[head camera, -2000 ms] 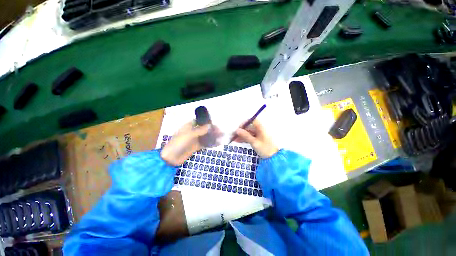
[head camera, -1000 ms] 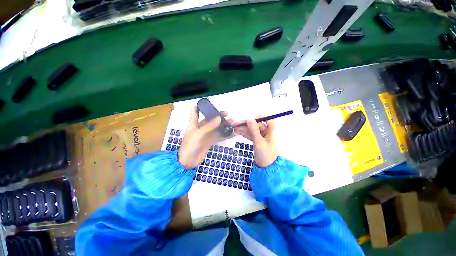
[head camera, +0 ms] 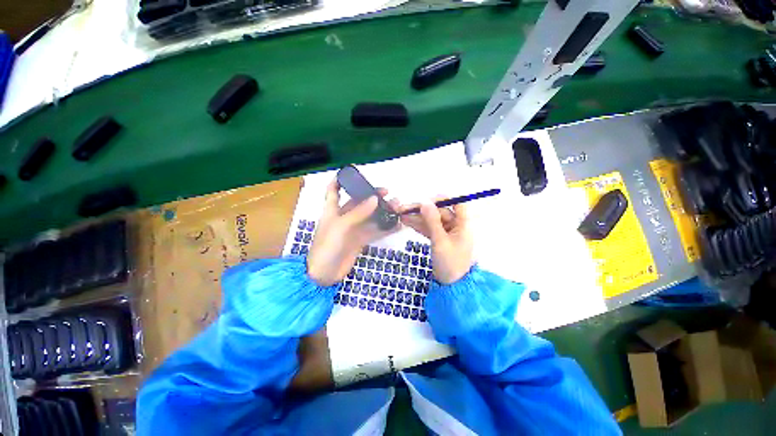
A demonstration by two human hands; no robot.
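Note:
My left hand (head camera: 339, 238) holds a dark grey oblong plastic housing (head camera: 357, 185), slanting from upper left to its near end at lower right. My right hand (head camera: 449, 237) holds a thin black pen-shaped tool (head camera: 466, 198) like a pencil. The tool's tip meets the housing's near end; whether a label is there is too small to tell. The label sheet (head camera: 385, 280), with rows of small dark stickers, lies under both hands on the white sheet (head camera: 502, 247).
Green belt (head camera: 323, 77) with scattered black housings runs behind. A slotted metal post (head camera: 532, 81) slants over it. A housing (head camera: 529, 165) lies right of the post's foot, another (head camera: 604, 215) on a yellow label. Housing heap (head camera: 723, 170) far right, blister trays (head camera: 72, 341) left, cardboard box (head camera: 659, 383) lower right.
The housing was more upright two seconds ago; it now slants, and the tool has swung from steep to nearly level, its tip at the housing. Belt housings have shifted left.

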